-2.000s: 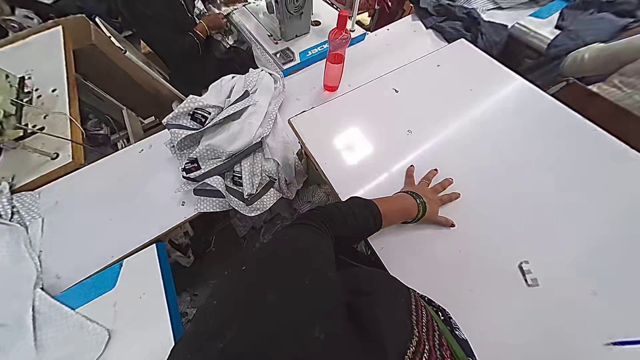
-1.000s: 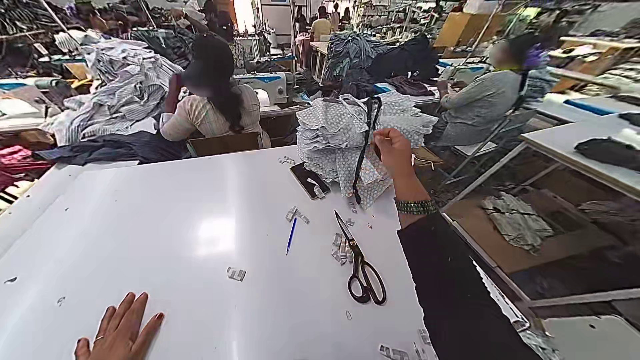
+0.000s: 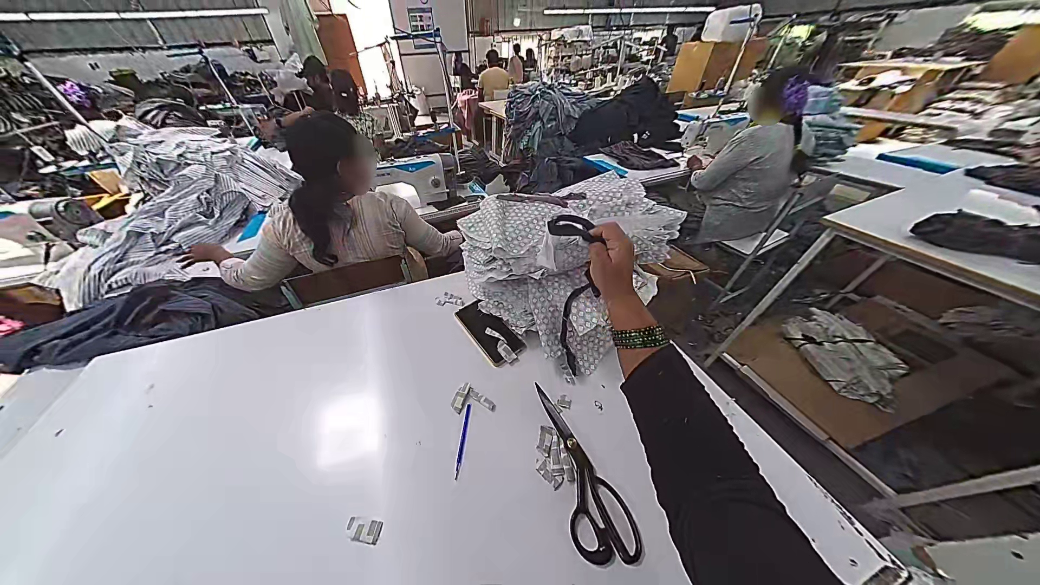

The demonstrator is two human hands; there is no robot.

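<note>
My right hand (image 3: 611, 264) grips a black fabric strip (image 3: 571, 225) at the top of a stack of white patterned cloth pieces (image 3: 508, 244) on the far edge of the white table (image 3: 260, 422). More of the dark strip hangs down the stack's near side. Beside the stack lies a dark phone-like object (image 3: 481, 331) with a small paper piece on it. Black-handled scissors (image 3: 587, 479) lie nearer me, below my right forearm's left side, touching small printed labels (image 3: 549, 457). A blue pen (image 3: 462, 441) rests left of them. My left hand is out of view.
One seated person (image 3: 333, 211) works just beyond the table; another (image 3: 747, 175) sits at the right. A sewing machine (image 3: 418, 175) stands past the first. Striped garments (image 3: 195, 187) are heaped at the left. A metal-legged table (image 3: 934, 227) stands on the right.
The view has swung up and over the table. My left hand, flat on the table one second ago, has left view. My right hand has raised a looped part of the black strip.
</note>
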